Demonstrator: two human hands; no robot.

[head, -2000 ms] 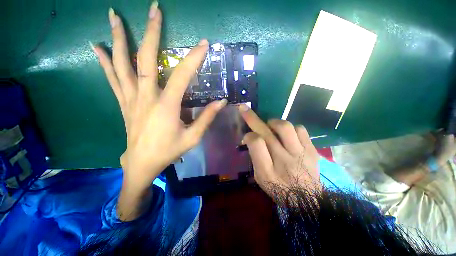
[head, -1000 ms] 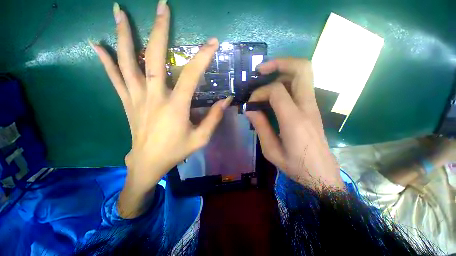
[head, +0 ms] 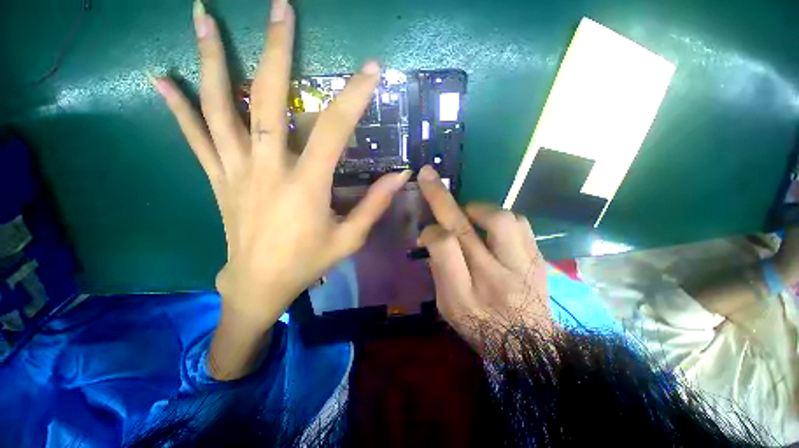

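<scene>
The half-assembled tablet (head: 451,131) lies in front of me, its circuit board (head: 377,144) at the far end and its bright inner panel (head: 385,262) at the near end. My left hand (head: 285,188) is spread over its left side, thumb tip at the board's near edge. My right hand (head: 477,271) is at the right side, index fingertip touching the unit beside my left thumb. A small dark piece (head: 419,253) sticks out between its thumb and other fingers; I cannot tell its full shape. The left part of the board is hidden under my left hand.
A white backing sheet (head: 618,96) with a dark block (head: 556,179) at its near end lies right of the unit on the green bench (head: 491,52). A blue bin (head: 31,236) is at the left edge. Another person's arm and cream sleeve (head: 701,324) are at the lower right.
A second ago my right hand was farther up over the unit's right edge, holding the dark piece there. It has moved down, its index fingertip now on the unit. My left hand has barely moved.
</scene>
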